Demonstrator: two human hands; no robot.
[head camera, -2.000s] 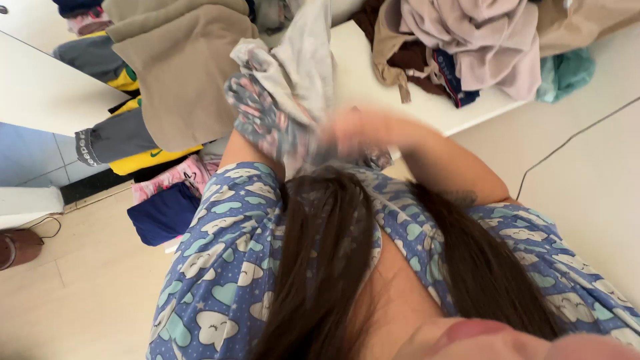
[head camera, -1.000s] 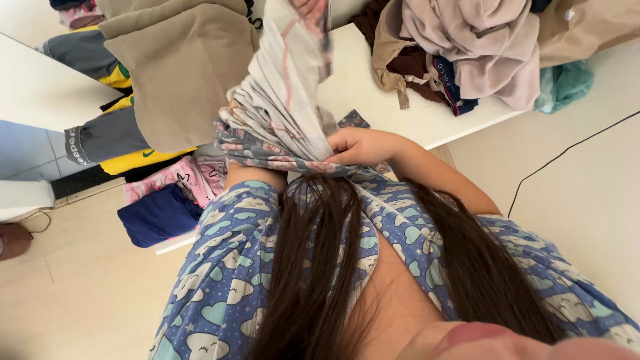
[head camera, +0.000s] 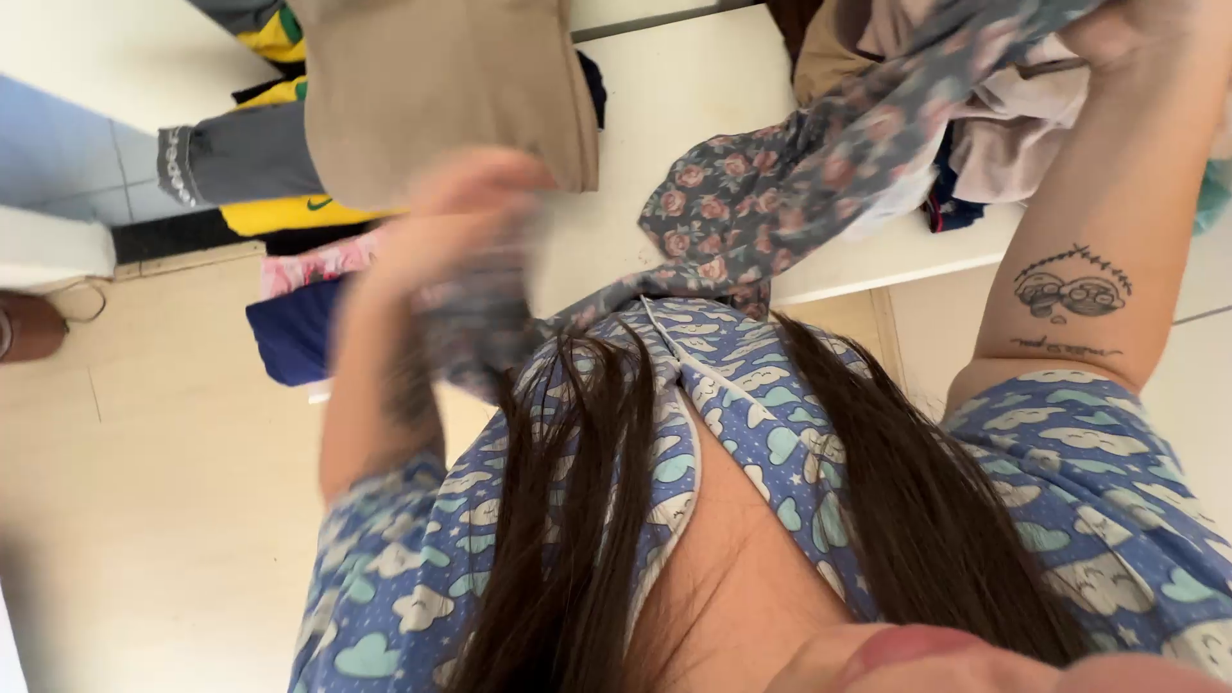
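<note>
A long dark grey cloth garment with pink roses (head camera: 712, 207) stretches across the front of my body toward the upper right. At the top right edge my right hand (head camera: 1116, 38) grips its far end, partly cut off by the frame. My left hand (head camera: 472, 202) is strongly blurred, raised at the left in front of a folded beige garment (head camera: 433, 87). A blurred dark part of the floral cloth hangs beside the left wrist and forearm; whether the fingers hold it cannot be made out. A pale part of the cloth shows under its right portion.
A white tabletop (head camera: 688, 77) lies beyond the cloth. Grey trousers (head camera: 255, 149), a yellow garment (head camera: 279, 217), pink patterned fabric (head camera: 318, 265) and a folded navy cloth (head camera: 294, 332) sit at the left. Pale pink clothing (head camera: 1015, 144) is piled at the right.
The cloth was bunched between my hands with its pale side showing; now it is drawn out sideways with the dark floral side visible. My hands have moved far apart.
</note>
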